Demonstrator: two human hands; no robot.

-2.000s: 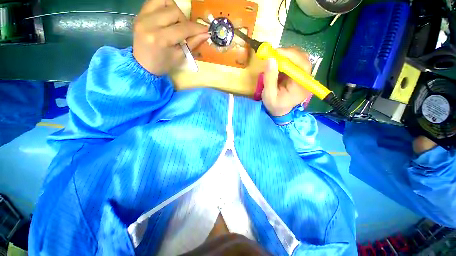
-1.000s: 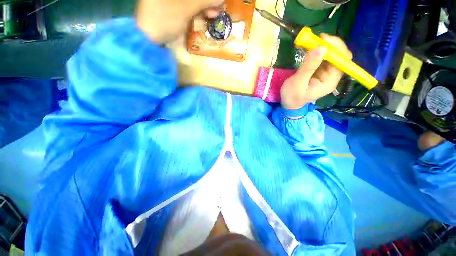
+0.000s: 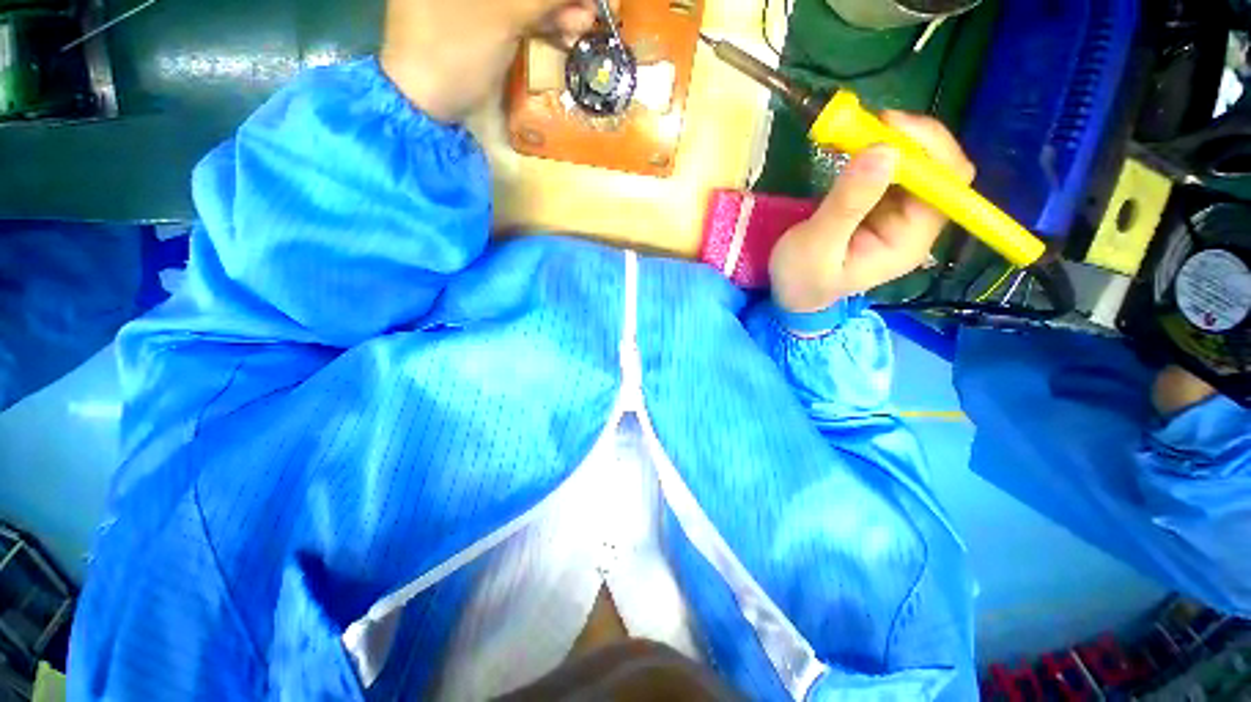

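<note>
The round workpiece [image 3: 601,76], a dark ring with a pale centre, sits in the orange-brown fixture plate [image 3: 624,148] on the cream base board [image 3: 590,206]. My left hand [image 3: 473,48] is at the plate's upper left, cut off by the top edge. Its fingers are at the workpiece's upper edge by a thin dark prong or wire; whether they grip it cannot be told. My right hand [image 3: 878,213] holds the yellow-handled soldering iron [image 3: 947,185] right of the board. Its dark tip points up-left, apart from the workpiece.
A pink block [image 3: 748,236] lies at the board's lower right. A blue ribbed box [image 3: 1050,117], a yellow square with a hole [image 3: 1132,215] and a black fan [image 3: 1210,288] are at right. A metal can [image 3: 892,11] is at the top. Another person's hand and blue sleeve [image 3: 1200,453] show far right.
My right hand and the iron have moved right, away from the workpiece. My left hand has moved up to the workpiece's upper edge, and the white strip beneath it no longer shows.
</note>
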